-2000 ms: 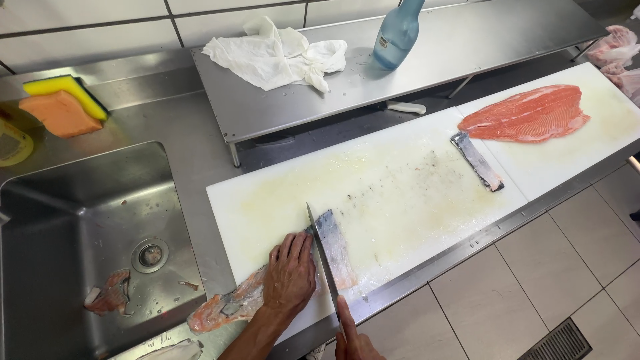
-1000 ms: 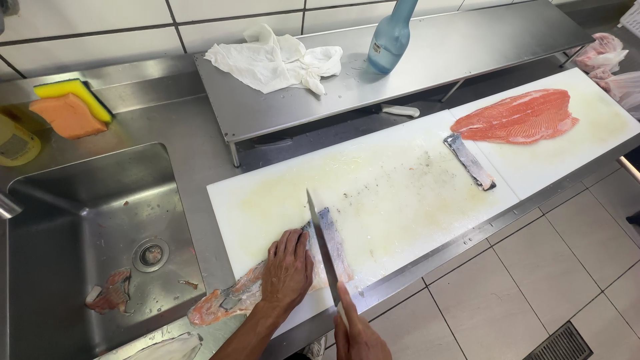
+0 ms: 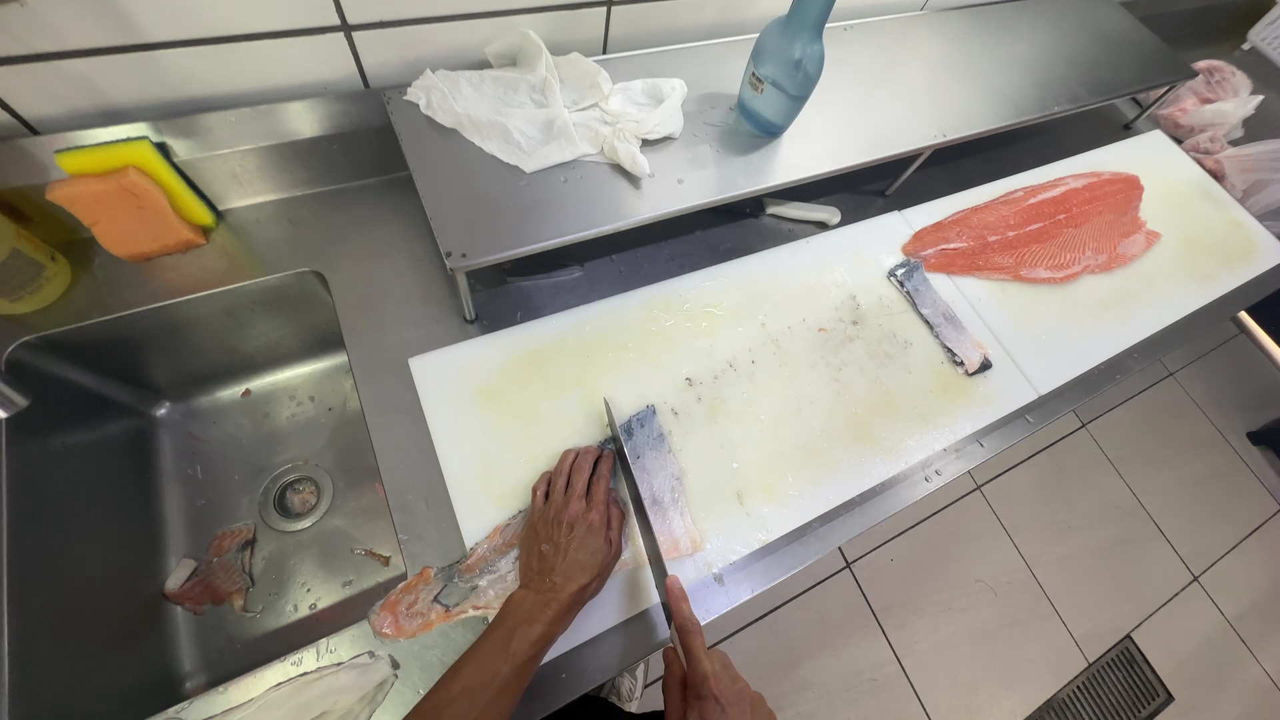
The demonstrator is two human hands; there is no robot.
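My left hand (image 3: 575, 525) presses down with spread-out palm and fingers close together on a long salmon skin (image 3: 480, 580) that lies over the near left edge of the white cutting board (image 3: 800, 400). My right hand (image 3: 700, 660) grips the handle of a long kitchen knife (image 3: 640, 510). Its blade lies across the skin just right of my left fingertips, with the skin's silvery end (image 3: 660, 485) on the blade's right side. A narrow strip of skin (image 3: 940, 318) rests farther right, beside an orange salmon fillet (image 3: 1040, 228).
At left is a steel sink (image 3: 100, 450) with a fish scrap (image 3: 218, 570). Behind the board, a raised steel shelf (image 3: 900, 70) holds a white cloth (image 3: 550, 100) and a blue bottle (image 3: 785, 70). A white-handled knife (image 3: 800, 211) lies beneath. Sponges (image 3: 130, 205) stand behind the sink.
The knife and my right hand have shifted slightly over the skin. My left hand has stayed on the skin throughout.
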